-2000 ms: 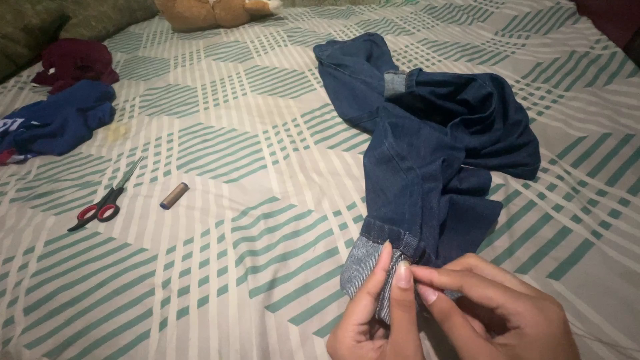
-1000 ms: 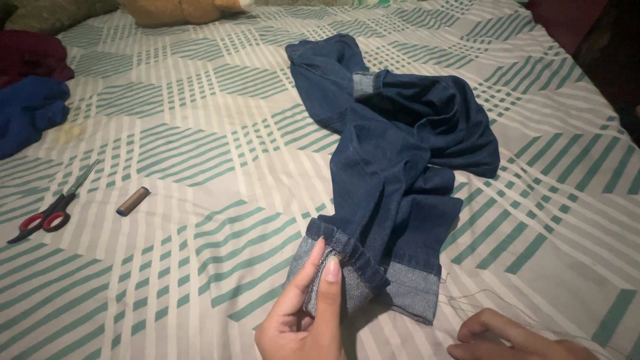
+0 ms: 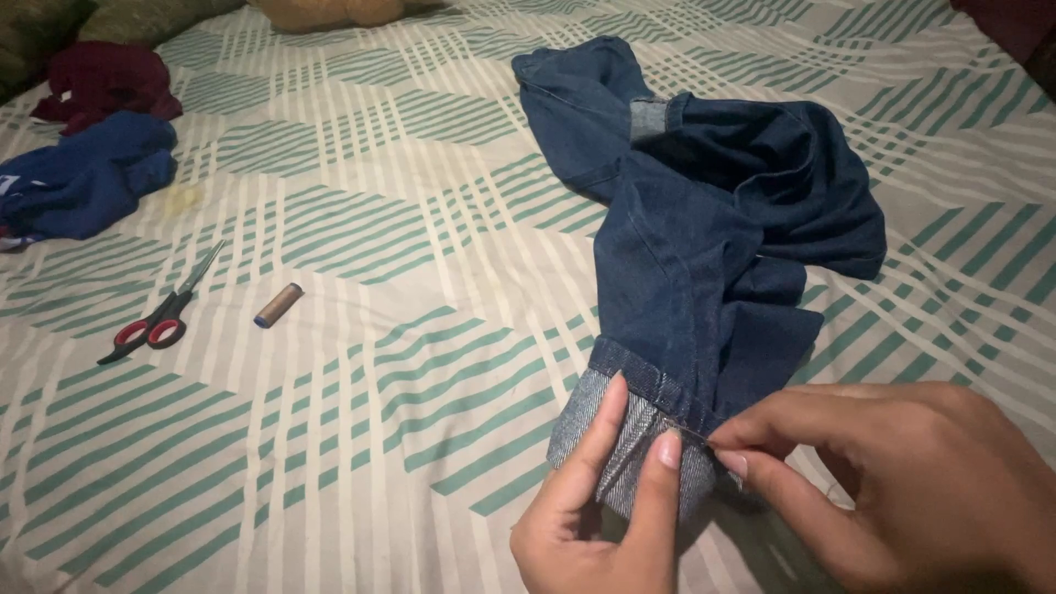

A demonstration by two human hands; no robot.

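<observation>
Dark blue denim trousers (image 3: pixel 668 239) lie crumpled on the bed, one leg stretching toward me. Its turned-up cuff (image 3: pixel 639 450), showing the paler inner side, is pinched between the thumb and forefinger of my left hand (image 3: pixel 610 503). Close beside it, my right hand (image 3: pixel 891 470) pinches a thin needle (image 3: pixel 691 431) at the cuff's edge, its tip near my left thumb. Whether thread runs from the needle cannot be made out. A spool of brown thread (image 3: pixel 279 305) lies to the left, next to scissors with black and red handles (image 3: pixel 165 318).
A patterned bedsheet (image 3: pixel 330 462) with green and white stripes covers the bed. A blue garment (image 3: pixel 91 177) and a maroon one (image 3: pixel 111 82) are heaped at the left. Part of a tan plush item (image 3: pixel 326 12) shows at the far edge.
A second ago my right hand was lower and away from the cuff; now it is back at the cuff's edge beside my left fingers. My left hand still holds the cuff.
</observation>
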